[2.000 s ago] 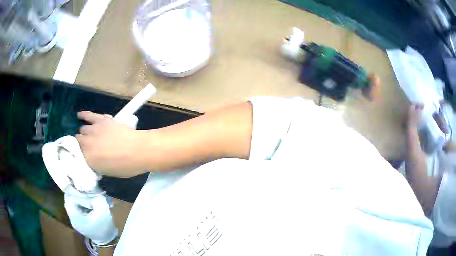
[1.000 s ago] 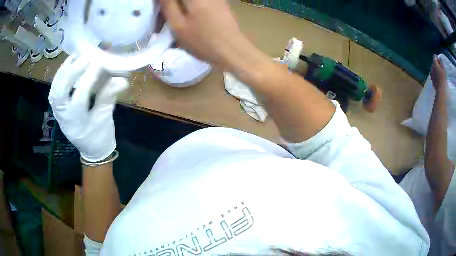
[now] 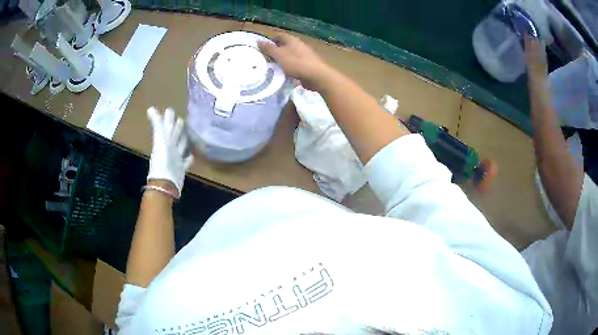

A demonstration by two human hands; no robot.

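Observation:
The clear-and-white tank (image 3: 233, 134) is at the bench's middle with a white slotted disc (image 3: 239, 65) on its upper end; its lower edge is blurred. My right hand (image 3: 298, 60), bare, has its fingers on the upper right rim of disc and tank. My left hand (image 3: 169, 149), in a white glove, is open with fingers apart, close to the tank's left side; I cannot tell if it touches. A crumpled white cloth (image 3: 324, 147) lies right of the tank, partly behind my right forearm.
Disc-and-stem inserts (image 3: 79, 69) and flat white strips (image 3: 134, 59) lie at left. A green motor (image 3: 446, 150) with a reddish-brown wheel is at right. A green conveyor edge (image 3: 367, 47) runs behind. Another worker's arm (image 3: 551, 144) reaches to a clear tank (image 3: 501, 46) at far right.
The disc held up at upper left is now on the tank's end. My right hand has moved to the tank's rim. My left hand has lowered rightward beside the tank and opened.

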